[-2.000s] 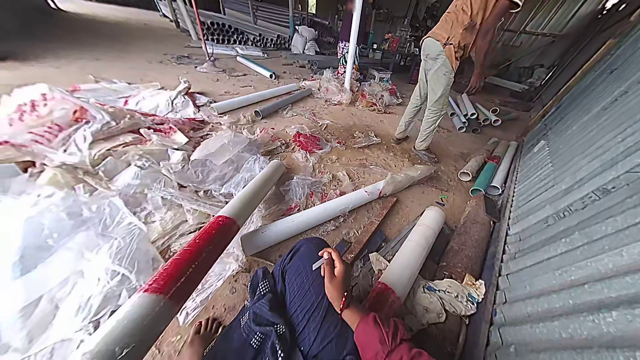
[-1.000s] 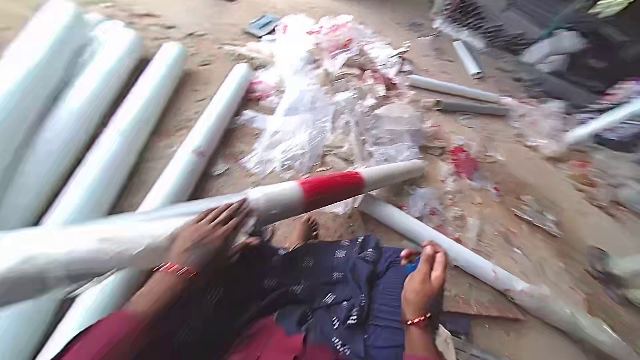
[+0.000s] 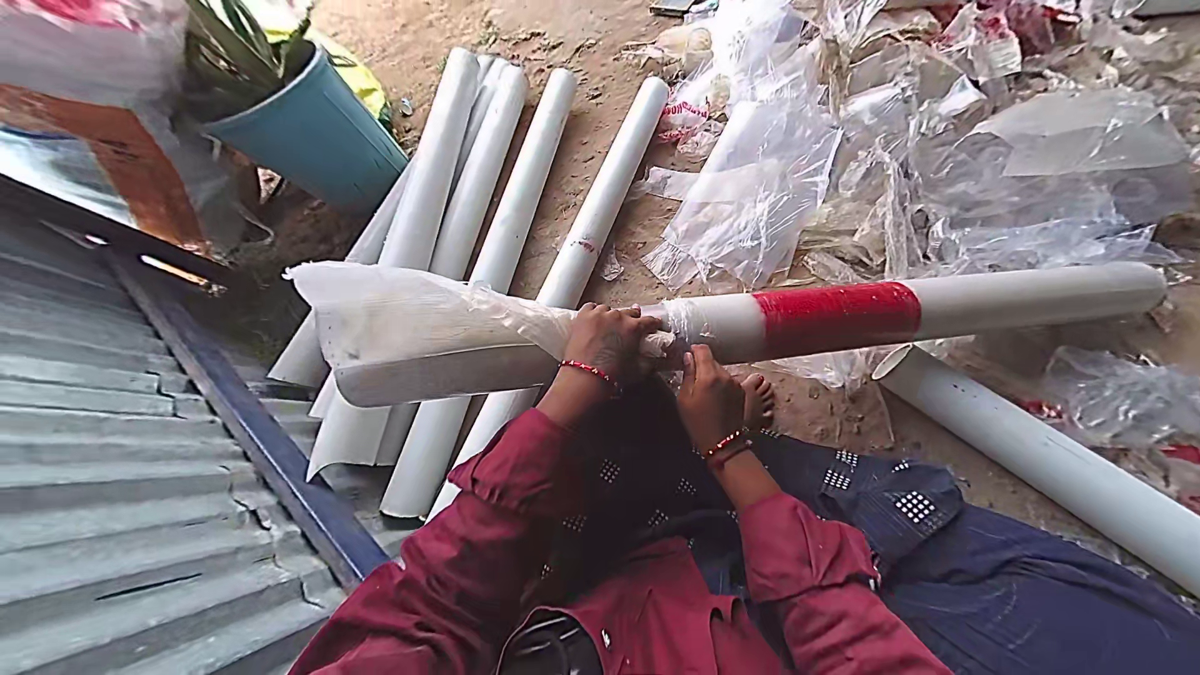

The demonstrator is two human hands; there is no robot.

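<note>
A long white pipe with a red band [image 3: 839, 314] lies across my lap, its left part wrapped in loose, whitish plastic film [image 3: 422, 319]. My left hand [image 3: 605, 342] lies on top of the pipe, gripping the bunched film. Close by on the right, my right hand [image 3: 710, 389] is at the pipe's near side with its fingers bent at the film's edge; whether it pinches the film is hard to tell. The film ends at the hands, and the pipe's right part with the red band shows bare.
Several white pipes [image 3: 525, 187] lie on the ground behind the left part. A blue bucket [image 3: 314, 136] with a plant stands at upper left, above corrugated metal sheet [image 3: 141, 450]. Crumpled plastic film [image 3: 778, 169] spreads across the upper right. Another pipe [image 3: 1041, 459] lies at right.
The view has swung left. My right hand, earlier raised away from the banded pipe over my lap, is now at the pipe beside my left hand.
</note>
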